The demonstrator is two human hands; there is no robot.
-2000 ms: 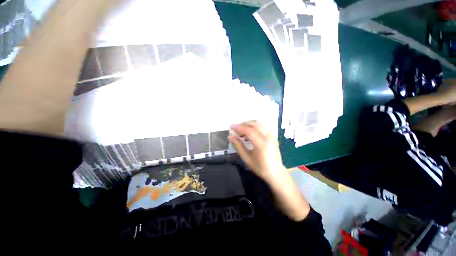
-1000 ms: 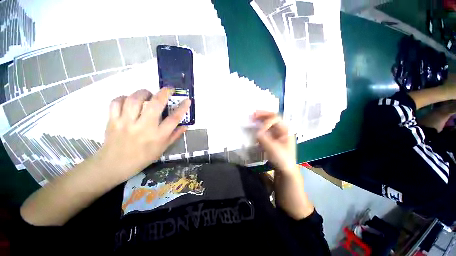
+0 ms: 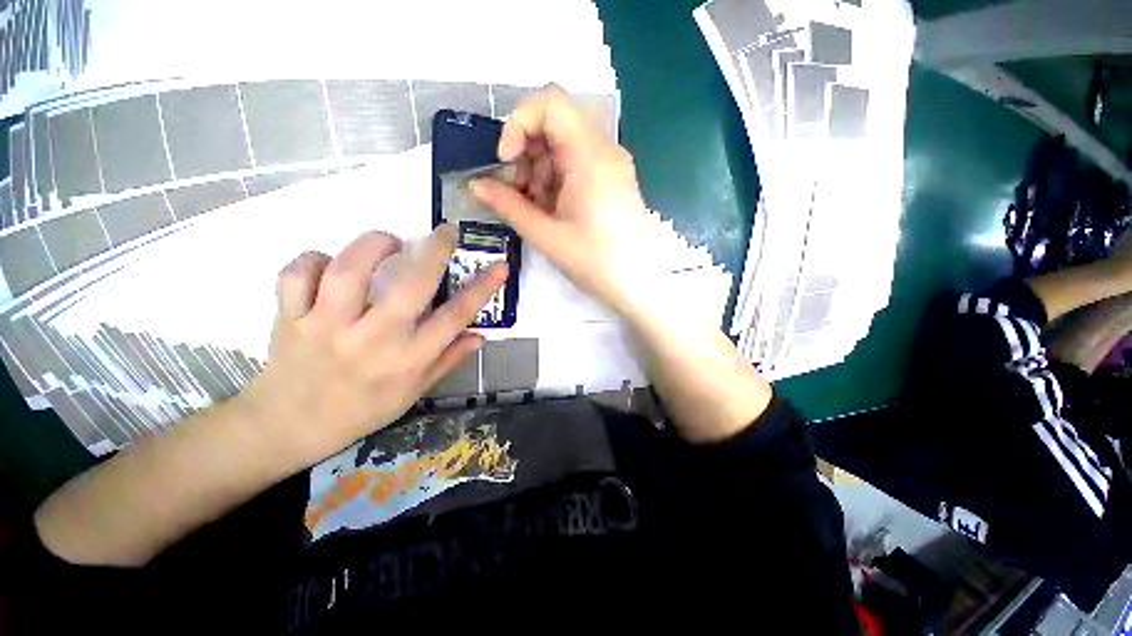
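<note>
A black keypad phone (image 3: 468, 137) lies upright on the white sticker sheets (image 3: 335, 199), in front of me. My left hand (image 3: 372, 311) lies over its lower left side, with fingertips on the phone by the keys. My right hand (image 3: 565, 186) pinches a grey screen film (image 3: 472, 195) between thumb and fingers over the phone's screen. The film covers the lower part of the screen; its upper edge is lifted at the fingers. Rows of grey rectangles run across the sheets. My left fingers hide part of the keypad.
A narrower side pile of sheets (image 3: 826, 211) lies to the right on the green tabletop (image 3: 950, 162). Another worker's black sleeve with white stripes (image 3: 1043, 410) is at the right. A shiny black heap (image 3: 1043, 186) lies beyond the side pile.
My left hand came onto the phone, which came into view on the sheets. My right hand moved from the sheets' near edge up to the screen with a film. The view shifted slightly.
</note>
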